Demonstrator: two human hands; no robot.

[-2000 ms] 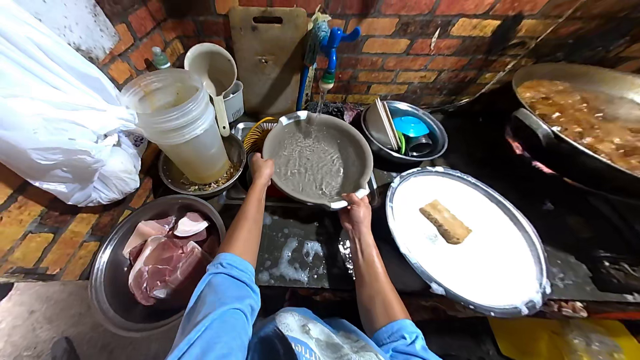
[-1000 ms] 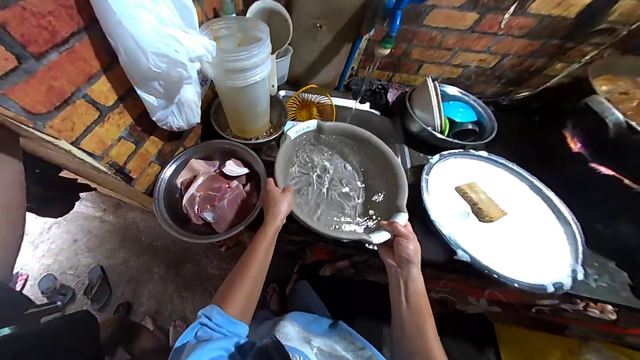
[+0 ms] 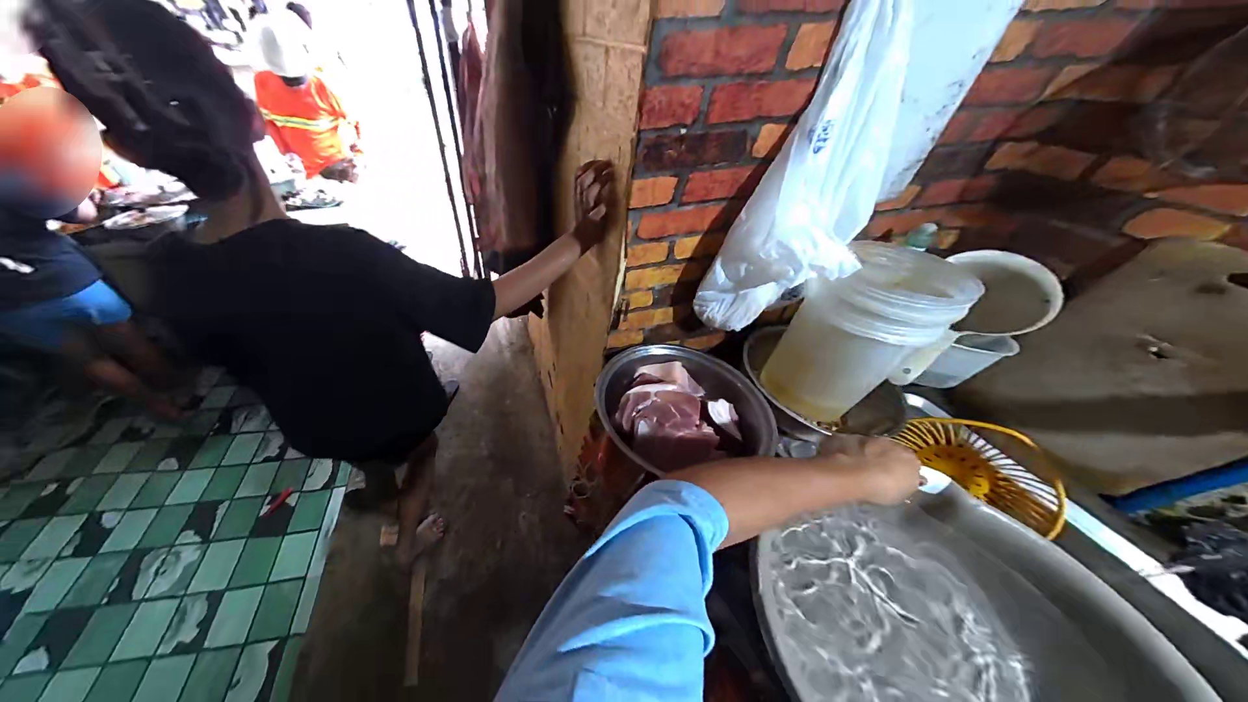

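Note:
A large grey metal basin (image 3: 1024, 575) with rippling water fills the lower right. My left hand (image 3: 873, 470), below a rolled blue sleeve, grips the basin's far rim beside a small white patch. My right hand is out of the frame. Just behind my left hand lies a yellow plastic basket (image 3: 1009, 429). To the left of the hand, a metal bowl (image 3: 614, 414) holds raw meat (image 3: 668, 409). A cloudy plastic bucket (image 3: 868, 322) stands in another metal bowl (image 3: 877, 414), with a pale round dipper (image 3: 1024, 292) behind it.
A person in a black shirt (image 3: 312, 322) leans one hand on the wooden door post (image 3: 600, 117) at the left. Other people are beyond and beside them. A white plastic bag (image 3: 790, 214) hangs on the brick wall. Green tiles (image 3: 185, 546) cover a surface at the lower left.
The view has swung far left, bringing in the doorway and people; the foam-filled tray and my right hand have left it. My left hand has shifted along the rim of the water basin.

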